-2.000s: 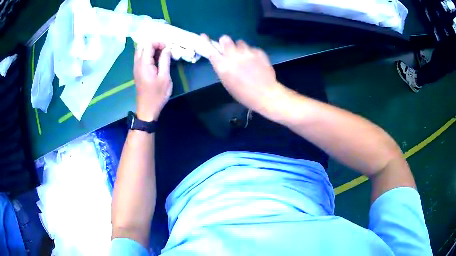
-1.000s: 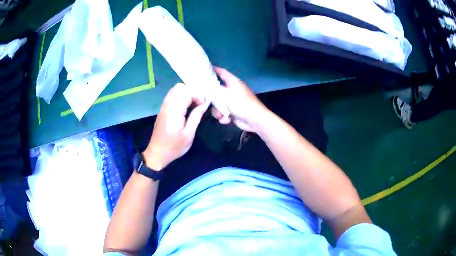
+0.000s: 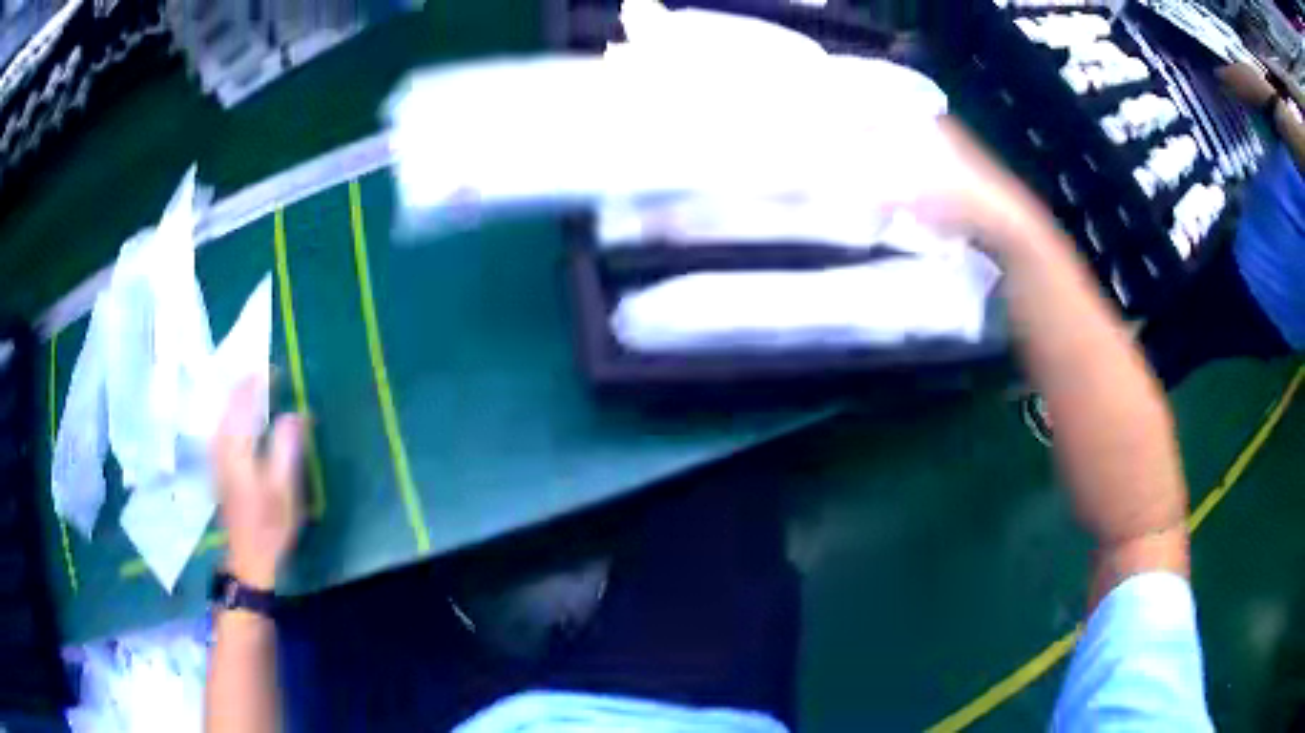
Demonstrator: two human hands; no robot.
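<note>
My right hand [image 3: 952, 193], blurred, holds the right end of a bagged part [image 3: 501, 136], which lies sideways above the black tray [image 3: 716, 380]. Its long white shape is blurred and hides the middle of the tray. Another bagged part [image 3: 802, 304] lies in the tray's front slot. My left hand [image 3: 261, 465], also blurred, is at the right edge of the loose sleeves [image 3: 143, 372] on the green bench; whether its fingers hold a sleeve is unclear.
Bulk white sleeves [image 3: 143, 687] show below the bench edge at left. Neighbouring dark trays with white parts [image 3: 1095, 65] stand at the upper right, with a person in blue [image 3: 1274, 236] beside them. A pale metal rail [image 3: 294, 179] edges the bench's far side.
The bagged part has moved from in front of my body to above the tray in my right hand. My left hand has let go of it and moved left to the sleeves. The view has shifted.
</note>
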